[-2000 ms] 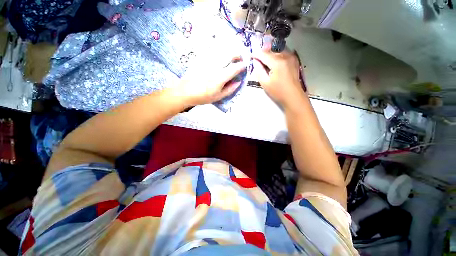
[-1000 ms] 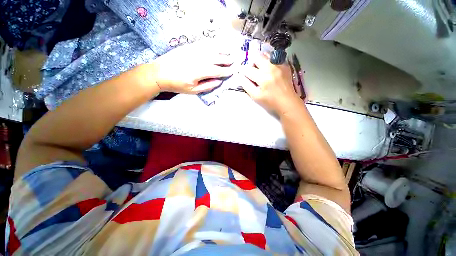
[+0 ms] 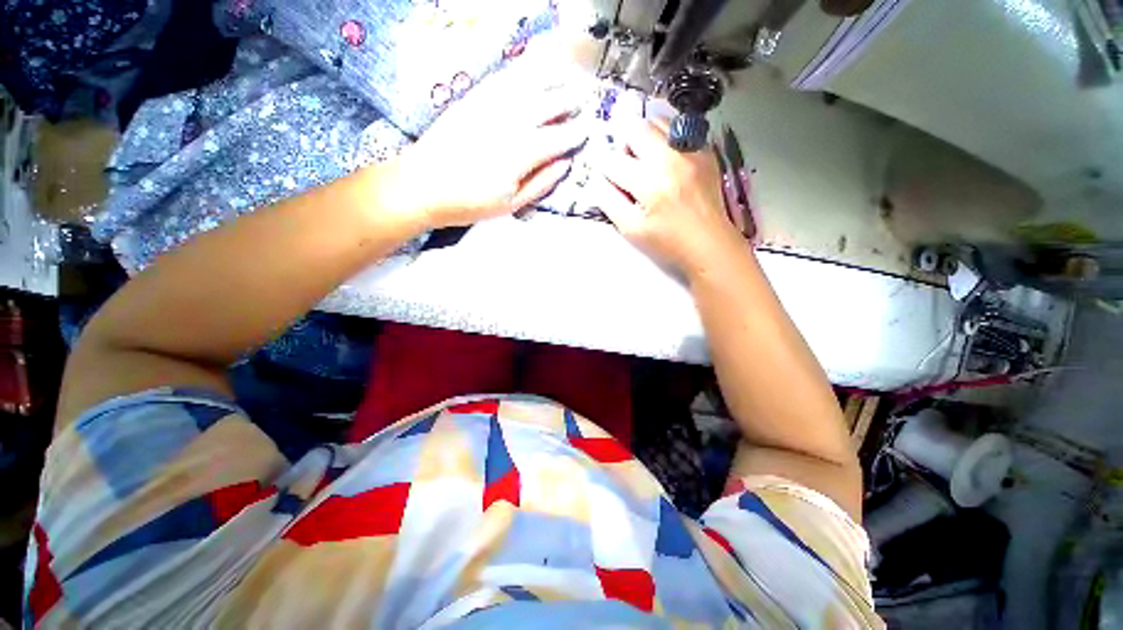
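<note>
A small fabric piece (image 3: 570,195), washed out by the lamp, lies under both hands just in front of the presser foot (image 3: 612,92). My left hand (image 3: 499,148) lies on its left part with the fingers pointing to the needle. My right hand (image 3: 659,185) lies on its right part, beside the dark ribbed knob (image 3: 687,131). The fingertips of both hands are close together near the needle. The glare hides the stitch line and whether the fingers pinch the cloth.
Light blue-grey floral fabric (image 3: 234,148) and grey-blue fabric with pink-red flowers (image 3: 370,49) are heaped at left. Thread snips (image 3: 736,185) lie right of my right hand. The machine head (image 3: 973,86) overhangs at upper right. A white thread spool (image 3: 979,470) is at lower right.
Over both seconds, the fabric corner that stuck out below my left hand has drawn in toward the needle. Since one second ago, my left hand has shifted slightly right and its fingers have changed pose.
</note>
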